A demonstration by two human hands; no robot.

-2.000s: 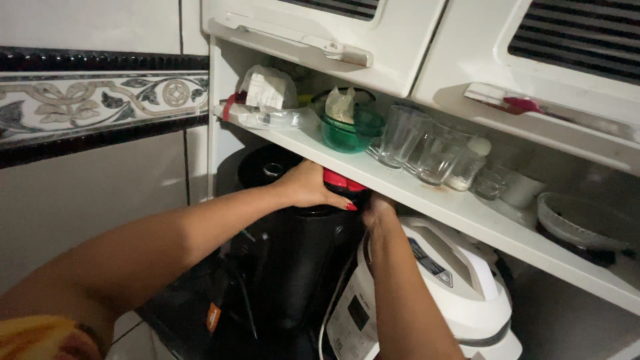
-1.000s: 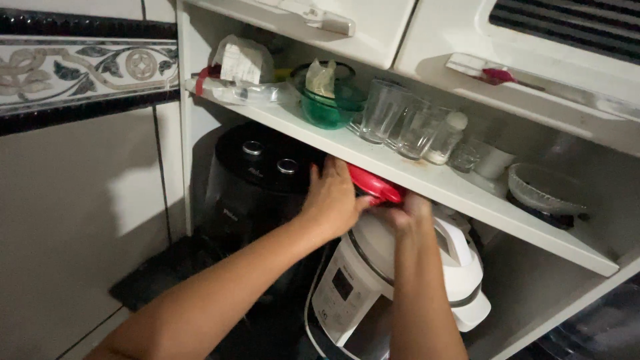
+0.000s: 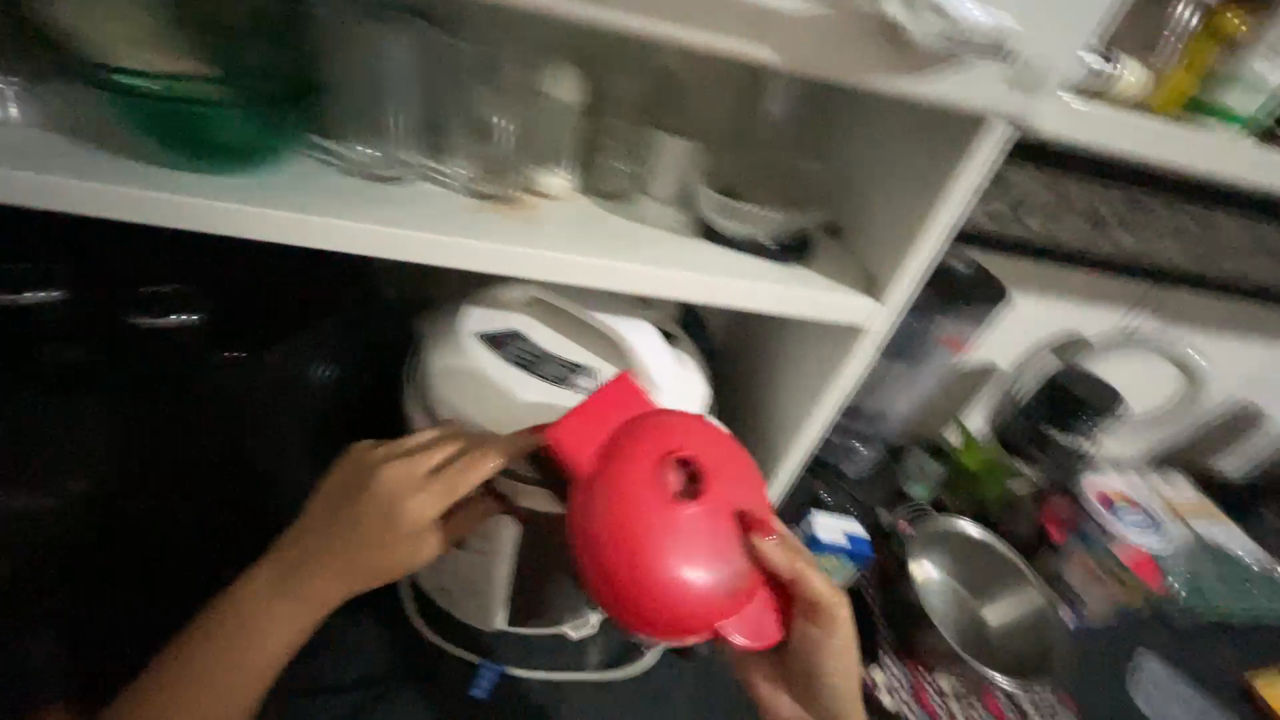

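Observation:
A round red plastic appliance (image 3: 670, 530), perhaps a small waffle maker, is held out in front of the cupboard. My right hand (image 3: 800, 610) grips its lower right edge, thumb on top. My left hand (image 3: 400, 500) is at its upper left corner, fingers on or right beside the squared red end; blur hides whether they pinch it. Behind it stands a white electric pressure cooker (image 3: 530, 370), partly covered by the red thing and my left hand. The cooker's pale cord (image 3: 540, 672) loops below.
A white shelf (image 3: 450, 235) above bears a green bowl (image 3: 200, 120), drinking glasses (image 3: 390, 120) and a glass dish (image 3: 750, 215). Dark appliance surfaces lie at left. Right of the cupboard's side panel (image 3: 900, 270) are a metal pan (image 3: 985, 600), a blue and white carton (image 3: 838, 540) and other items.
The red appliance, earlier between both hands under the shelf edge, is now out in front of the white cooker, its round face visible. The view has swung right.

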